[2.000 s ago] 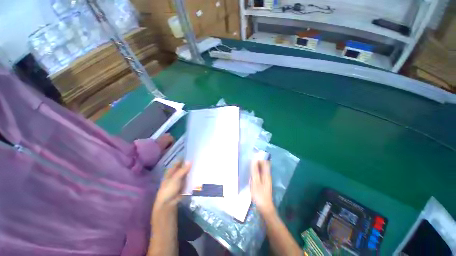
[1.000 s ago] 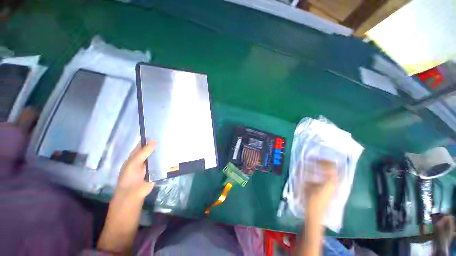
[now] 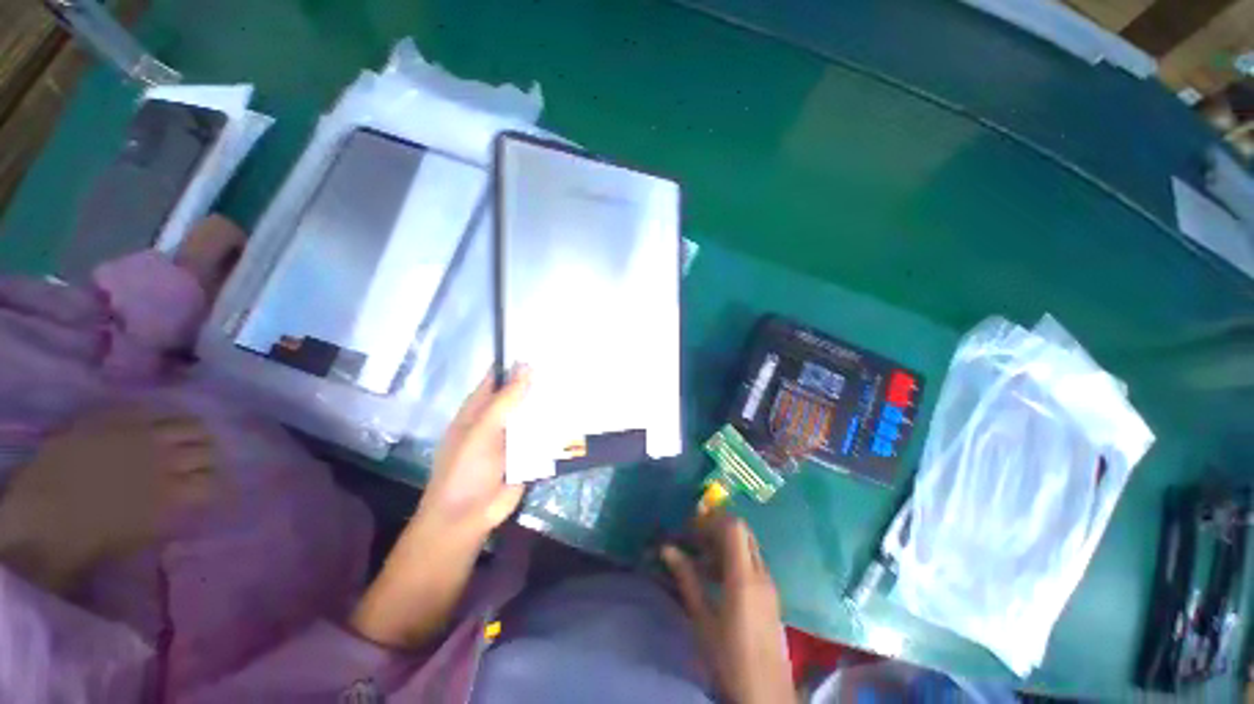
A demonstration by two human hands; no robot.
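My left hand [image 3: 475, 461] holds an LCD panel [image 3: 591, 296] by its lower left edge, silver-white back up, dark strip at the near end. My right hand [image 3: 729, 591] is at the orange flex cable [image 3: 712, 495], its fingertips at the cable's lower part; a firm grip cannot be made out. The cable joins the green adapter board [image 3: 744, 465], which lies at the near edge of the black test box [image 3: 821, 399] with red and blue blocks. A second panel [image 3: 365, 261] lies on white sleeves [image 3: 454, 96] at the left.
A stack of translucent sleeves [image 3: 1025, 481] lies right of the test box, with a thin pale stick [image 3: 880, 561] beside it. Black frames [image 3: 1196, 585] are at the far right. A person in a pink smock [image 3: 261, 550] sits close at the left, near a dark panel [image 3: 145, 186].
My right hand has moved left from the sleeve stack to the flex cable. The view has shifted, so the bench things appear further right. My left hand still holds the panel.
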